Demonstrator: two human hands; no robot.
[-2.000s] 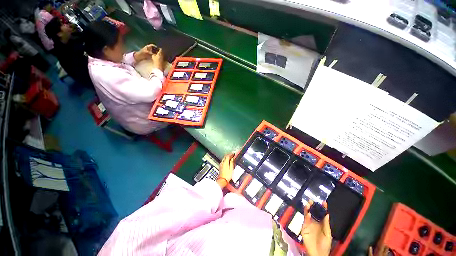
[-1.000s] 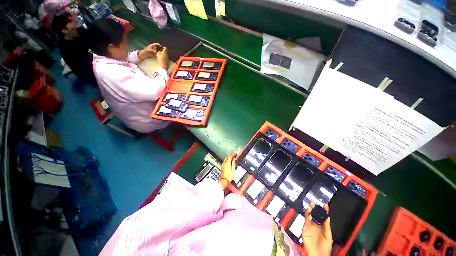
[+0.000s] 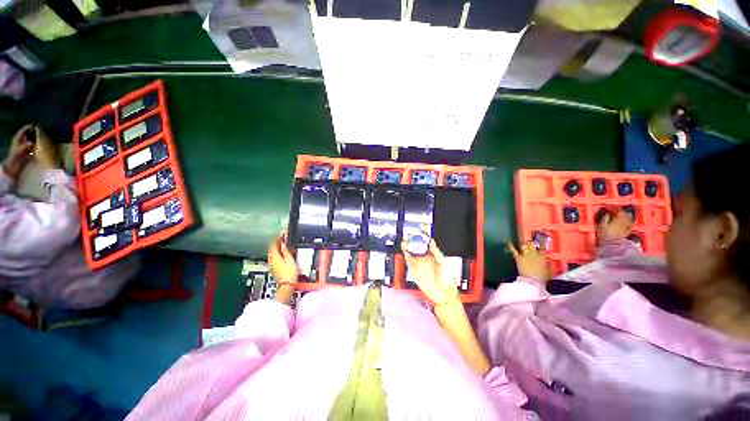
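Observation:
A small square device (image 3: 418, 243) is in the fingertips of my right hand (image 3: 432, 273), its face pale with glare, over the lower end of the rightmost glossy screen. My left hand (image 3: 284, 261) rests at the left edge of the main red tray (image 3: 471, 289); whether it grips the rim is unclear. A black inner tray (image 3: 455, 222) lies across the red tray with several upright glossy screens (image 3: 349, 215) and a bare space at its right end. Blue circuit board pieces (image 3: 388, 176) show above it and white-faced parts (image 3: 340, 266) below it.
A neighbour (image 3: 608, 329) sits close at right, hands at a red compartment tray (image 3: 534, 187) of dark devices. Another red tray (image 3: 115, 182) lies angled at left beside another worker's arms (image 3: 41, 197). An instruction sheet (image 3: 411, 82) stands behind; a red clock (image 3: 681, 37) is at upper right.
The view has swung right and levelled; the right-hand neighbour and clock now show. The square device remains in my right hand, its face now pale instead of dark. My left hand stays at the tray's left edge.

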